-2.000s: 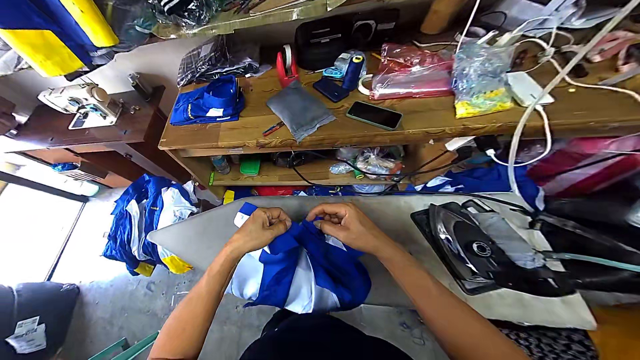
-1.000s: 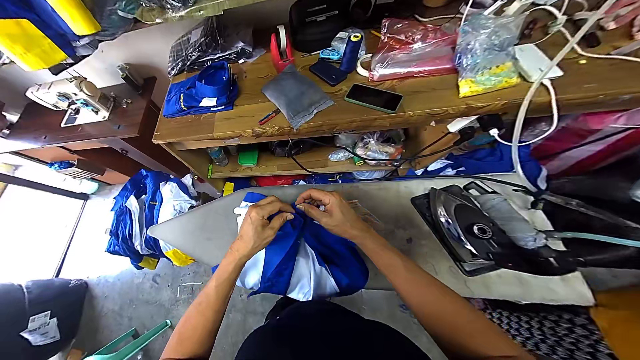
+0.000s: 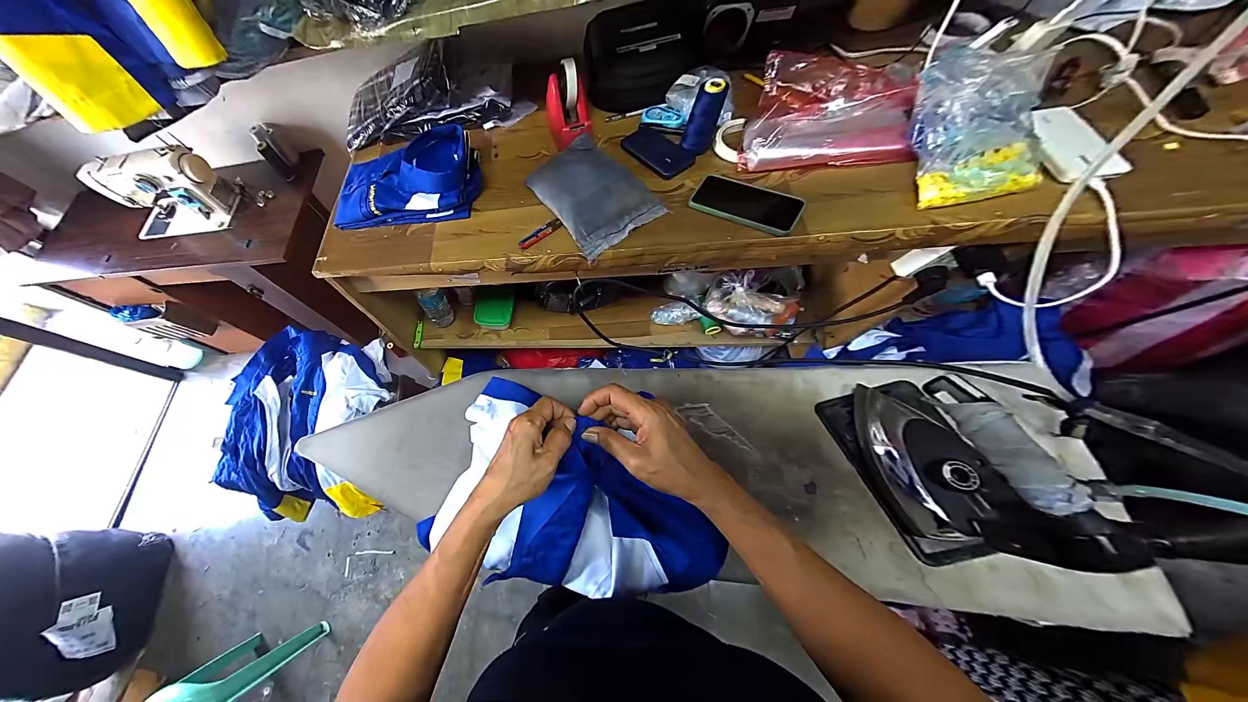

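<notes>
A blue and white garment (image 3: 624, 546) lies bunched on the grey ironing board (image 3: 390, 444), its lower part hanging over the near edge. My left hand (image 3: 531, 444) pinches the garment's blue cloth between thumb and fingers. Close beside it on the right, my right hand (image 3: 648, 439) pinches the same blue fabric, the fingertips of both hands almost touching. What lies between the fingertips is too small to tell. A steam iron (image 3: 960, 478) rests on a dark pad at the right of the board, its handle wrapped in grey material.
Behind the board stands a wooden table (image 3: 487, 249) with a folded blue garment (image 3: 414, 180), a grey pouch (image 3: 595, 195), a phone (image 3: 748, 205) and a blue thread spool (image 3: 704, 115). Blue, white and yellow garments (image 3: 302, 419) are piled at left. A white cable (image 3: 1043, 234) hangs near the iron.
The garment's folds have shifted, and more white cloth shows at the left of my left hand than two seconds ago. Both hands keep pinching the blue cloth.
</notes>
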